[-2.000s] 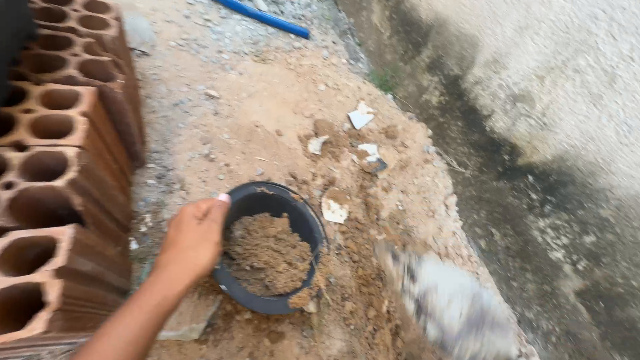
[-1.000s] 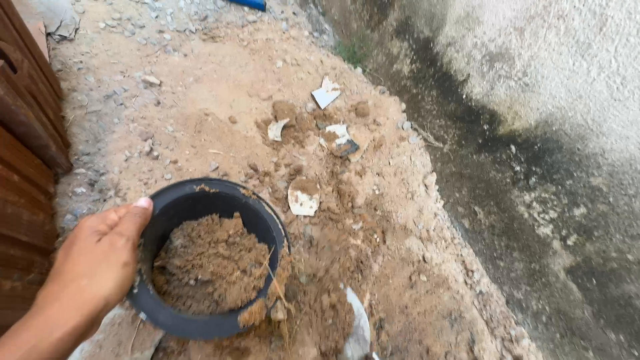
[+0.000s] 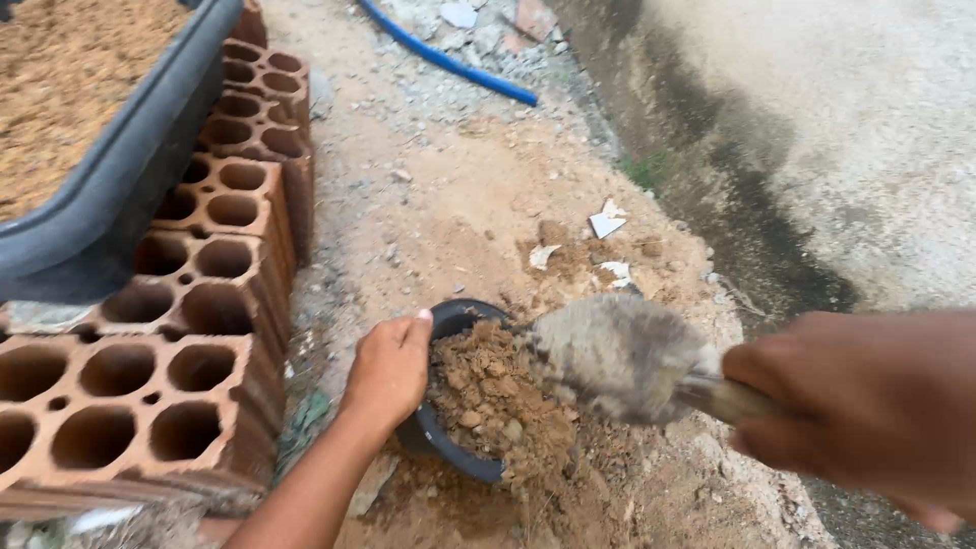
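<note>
My left hand (image 3: 389, 370) grips the left rim of a round black bucket (image 3: 450, 450), which tilts toward the right. Brown soil (image 3: 496, 389) heaps inside it and over its right edge. From the right, my right hand (image 3: 846, 412), blurred, is closed around the handle of a masonry trowel (image 3: 625, 358). The trowel's dirty grey blade reaches over the bucket's right side, against the soil.
Hollow clay bricks (image 3: 221, 320) stand at the left, with a black tub (image 3: 130, 168) of sandy material on them. A blue hose (image 3: 450, 65) and broken tile pieces (image 3: 606, 223) lie ahead. A stained concrete surface (image 3: 862, 152) borders the right.
The trowel has come up from the lower edge of the view to the bucket, with my right hand now visible. The soil in the bucket stands higher. The view has shifted.
</note>
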